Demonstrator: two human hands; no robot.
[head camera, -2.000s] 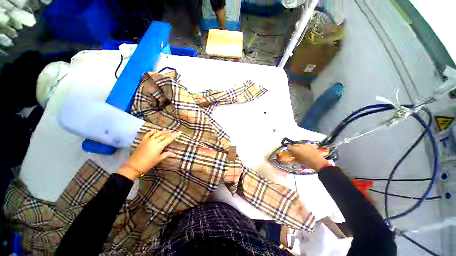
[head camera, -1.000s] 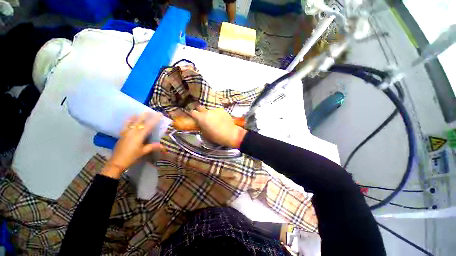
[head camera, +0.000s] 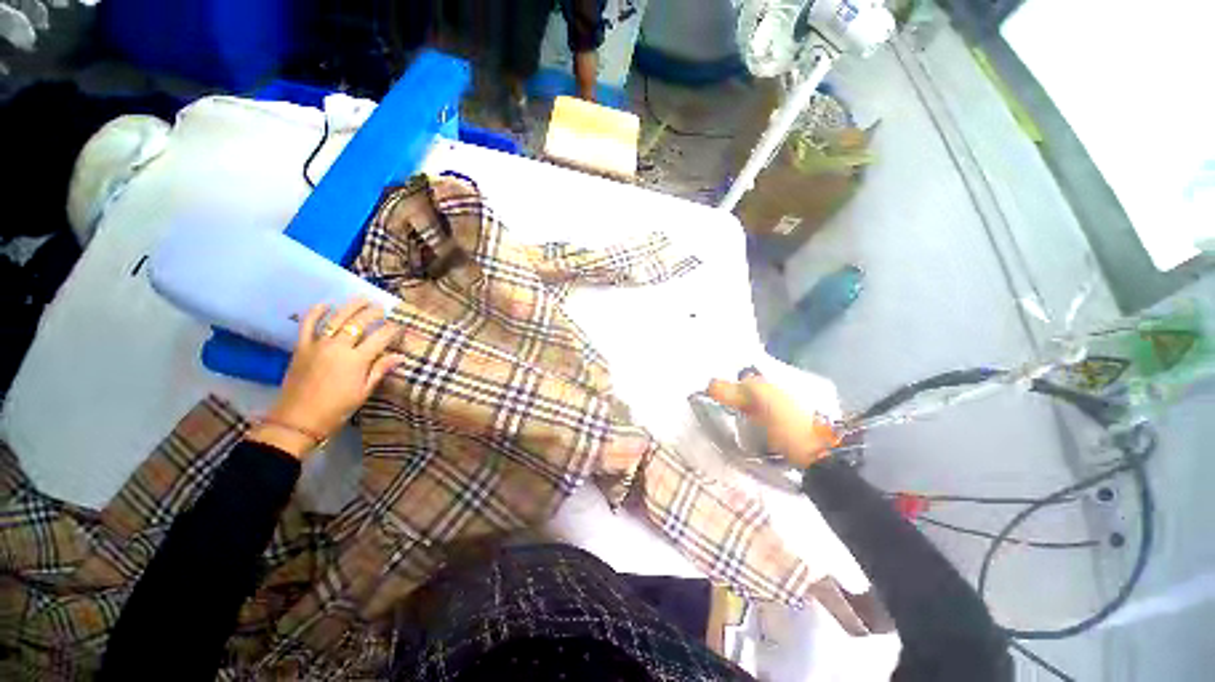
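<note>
A tan checked garment (head camera: 506, 386) lies over the padded sleeve board, its sleeves spread on the white table. The rounded pale blue end of the sleeve board (head camera: 247, 273) sticks out to the left of the garment. My left hand (head camera: 333, 366) rests on the board and the garment's edge, fingers bent; whether it pinches cloth is hard to tell. My right hand (head camera: 777, 416) is closed on the handle of the steam iron (head camera: 720, 426) at the table's right side. The hand hides much of the iron.
A blue bar (head camera: 387, 160) crosses the table behind the sleeve board. More checked garments (head camera: 200, 466) heap at the lower left. Dark hoses (head camera: 993, 533) loop at the right by the wall. A white fan stands beyond the table. A person's arm shows at the top.
My right hand and the iron have moved right, from the garment to the table's right side. A grey-white flap seen under my left hand no longer shows, and checked cloth lies over the board there.
</note>
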